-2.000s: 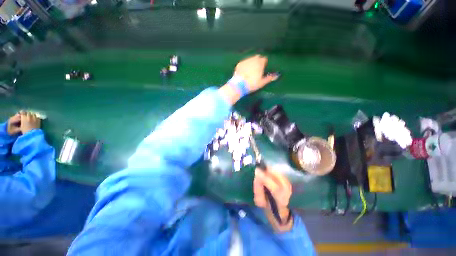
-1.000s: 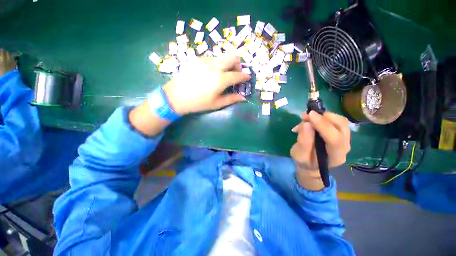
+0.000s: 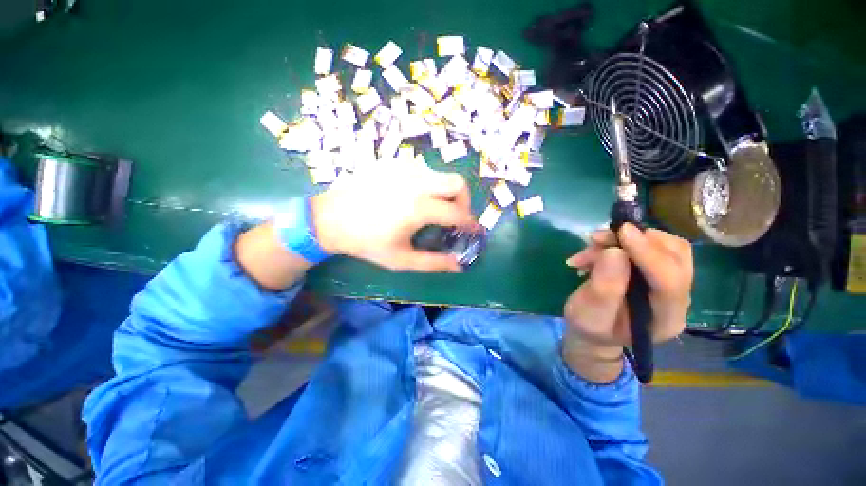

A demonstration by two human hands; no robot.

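My left hand (image 3: 394, 216), with a blue band at the wrist, holds a small dark device unit (image 3: 463, 245) between thumb and fingers near the bench's front edge. Part of the unit is hidden by the fingers. My right hand (image 3: 638, 285) holds the soldering iron (image 3: 634, 214) like a pencil. Its metal shaft points up and away, with the tip in front of the fan grille. A loose pile of white pouch cells with yellow ends (image 3: 413, 109) lies on the green bench (image 3: 209, 114), just beyond my left hand.
A solder spool (image 3: 71, 188) stands at the left, with a thin line running right from it. The fume fan (image 3: 646, 114) and round tip cleaner pot (image 3: 736, 195) are at the right, beside a black box with cables and a yellow-green wire (image 3: 786, 313). A blue sleeve (image 3: 24, 275) shows far left.
My left hand and the dark unit have moved nearer to me, clear of most of the cells. My right hand and the iron have shifted slightly right and nearer.
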